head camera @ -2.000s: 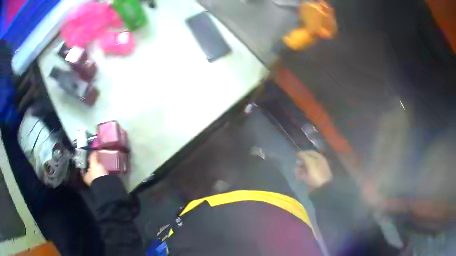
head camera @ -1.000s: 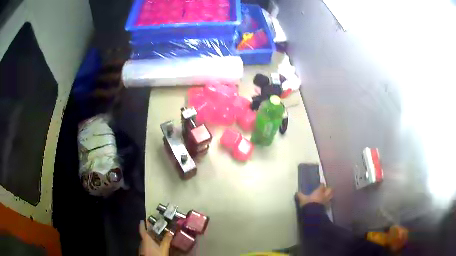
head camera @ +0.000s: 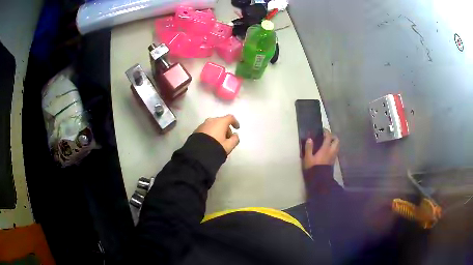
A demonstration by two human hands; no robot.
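Observation:
My left hand (head camera: 220,132) is over the middle of the white tabletop, its fingers loosely bent and apart, with nothing seen in it. My right hand (head camera: 322,150) is at the lower right end of a black mobile phone (head camera: 309,119), thumb on its face and fingers along its right edge. The phone lies on the table. Left of my left hand stand a dark metal bar fixture with knobs (head camera: 151,101) and a metal piece with a dark pink block (head camera: 175,77). Silvery metal cylinders (head camera: 139,199) show at the left table edge, partly hidden by my left sleeve.
Pink moulded parts (head camera: 193,33) are heaped at the back, with a pair (head camera: 228,86) nearer. A green bottle (head camera: 258,50) lies beside them. A clear film roll (head camera: 135,11) is at the back left. A socket outlet (head camera: 388,118) and orange-handled tool (head camera: 419,211) are at right.
My left hand has let go of the metal pieces with pink blocks at the lower left and moved right and forward. My right hand stays at the phone. The view has shifted.

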